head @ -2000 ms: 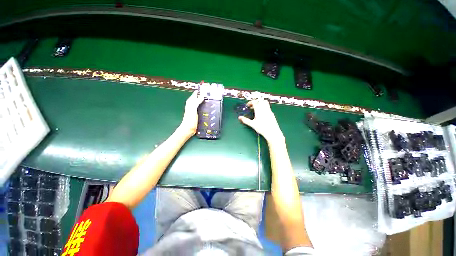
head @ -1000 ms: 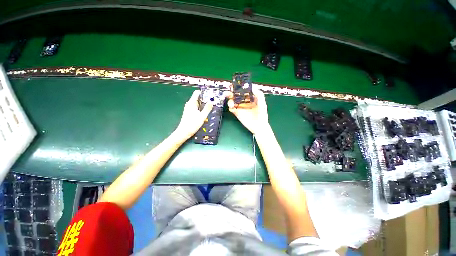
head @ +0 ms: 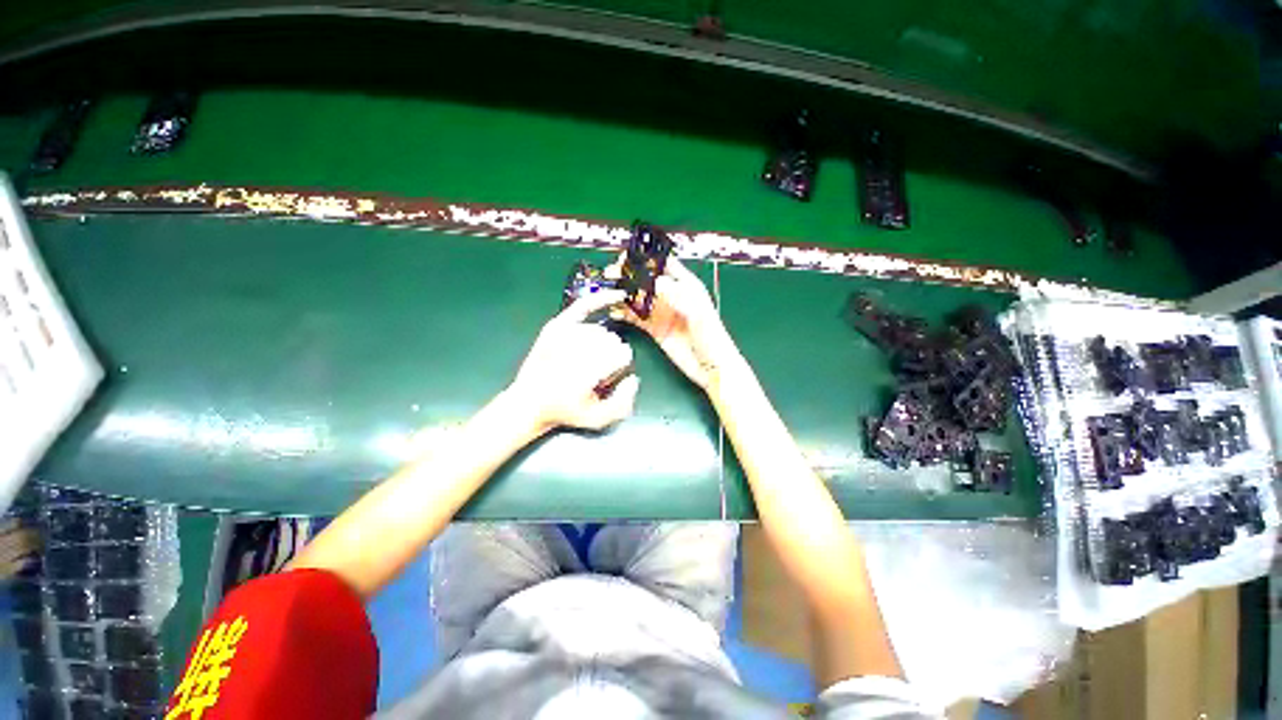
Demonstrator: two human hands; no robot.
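My left hand [head: 574, 369] is around a phone body [head: 584, 286] above the green bench. Its board end shows beyond my fingers, and the hand hides most of the rest. My left index finger reaches towards a small black plastic cover [head: 647, 253]. My right hand [head: 682, 326] holds this cover upright, close to the right of the phone's board end. Whether the cover touches the phone cannot be told. A loose pile of black covers [head: 935, 387] lies on the bench to the right.
A blister tray of covers [head: 1062, 464] stands at the right. A white parts tray [head: 35, 352] is at the left edge. Phones lie on the green conveyor [head: 492, 155] beyond the chipped edge strip [head: 464, 218]. Clear blister trays [head: 99, 605], plastic film [head: 956, 605] and a cardboard box [head: 1153, 661] are below.
My left hand has turned over the phone body and now hides most of it. The cover in my right hand has turned and moved slightly left. Phones on the conveyor have shifted slightly right.
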